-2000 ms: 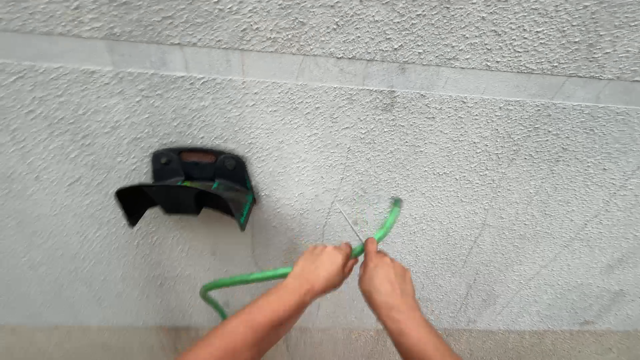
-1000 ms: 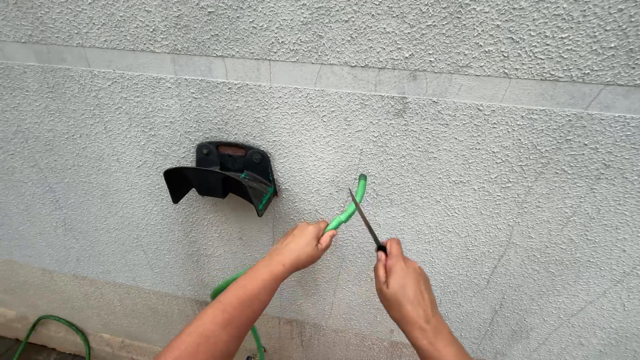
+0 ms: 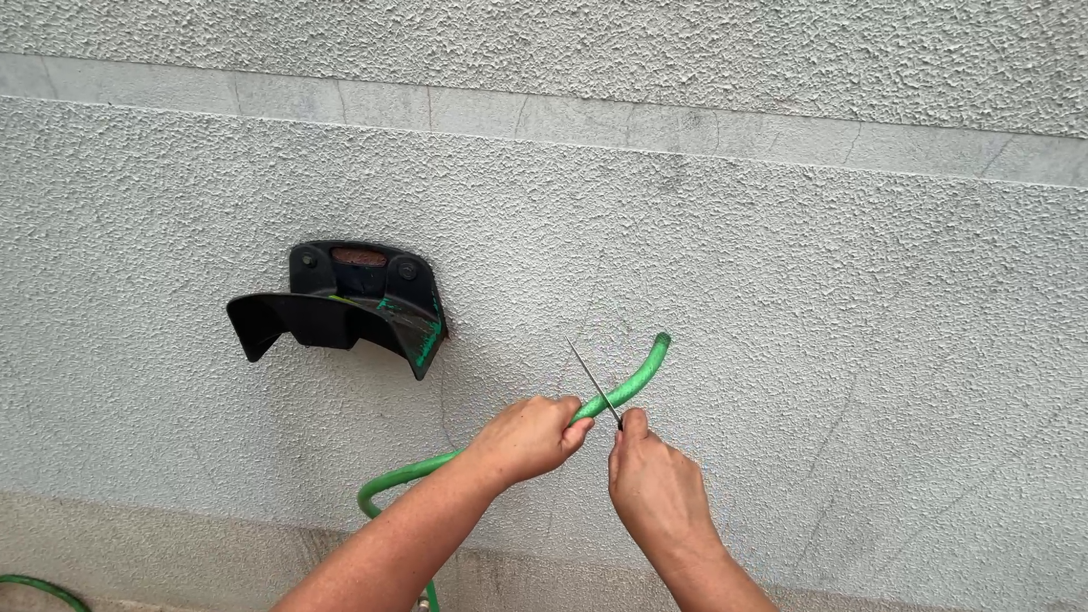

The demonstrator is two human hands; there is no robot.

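A green garden hose [image 3: 639, 380] runs through my left hand [image 3: 531, 438], which is closed around it a short way below its free end. That end curves up to the right and looks dark at the tip. My right hand [image 3: 654, 476] grips a knife by its dark handle, mostly hidden in the fingers. The thin knife blade [image 3: 592, 380] points up and to the left and lies across the hose just right of my left hand. Whether the blade has cut into the hose cannot be told.
A black plastic hose holder [image 3: 365, 314] with green smears is bolted to the rough stucco wall [image 3: 807, 340], left of my hands. Behind my left forearm the hose bends and hangs down. Another length of green hose [image 3: 42, 585] shows at the lower left.
The knife stood more upright on the hose one second ago; now the blade tilts further left and my right hand is closer to the hose. My left hand still holds the hose.
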